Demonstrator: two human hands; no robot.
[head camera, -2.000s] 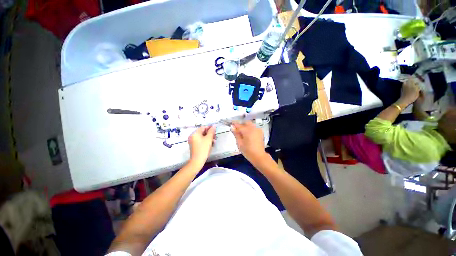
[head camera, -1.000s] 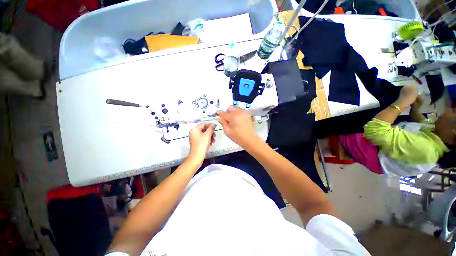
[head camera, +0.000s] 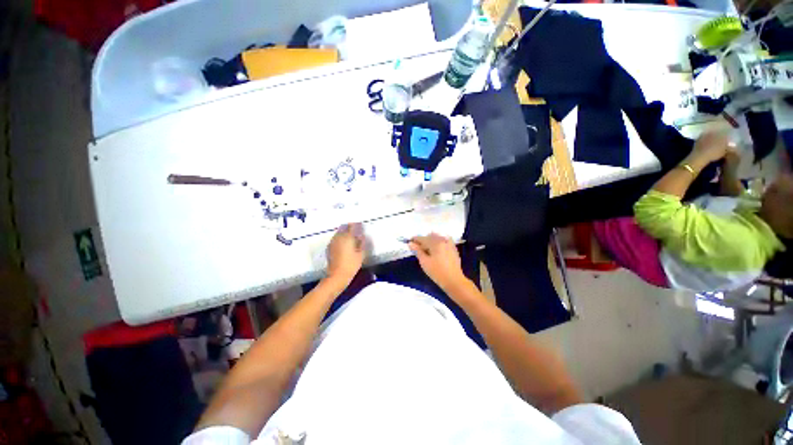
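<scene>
The white sewing machine head (head camera: 383, 187) lies across the white table, with small round metal guides and discs on it. My left hand (head camera: 346, 252) is just in front of it, its fingertips together; whether a thread is between them is too small to see. My right hand (head camera: 437, 258) is to its right, over the table's front part, pinching a thin tool (head camera: 405, 240) whose small tip points left. Its kind cannot be told. The black device with a blue face (head camera: 423, 141) sits on the head.
A brown-handled rod (head camera: 200, 180) lies at left. Scissors (head camera: 376, 94), a clear cup (head camera: 396, 102) and a plastic bottle (head camera: 468, 54) stand or lie behind the head. Dark cloth (head camera: 513, 235) hangs at right. A pale-blue trough (head camera: 130, 74) is behind. Another person (head camera: 713, 226) works at far right.
My right hand has moved from the machine head back toward the table's front edge, with the thin tool. My left hand has stayed nearly in place, slightly lower. The hands are farther apart.
</scene>
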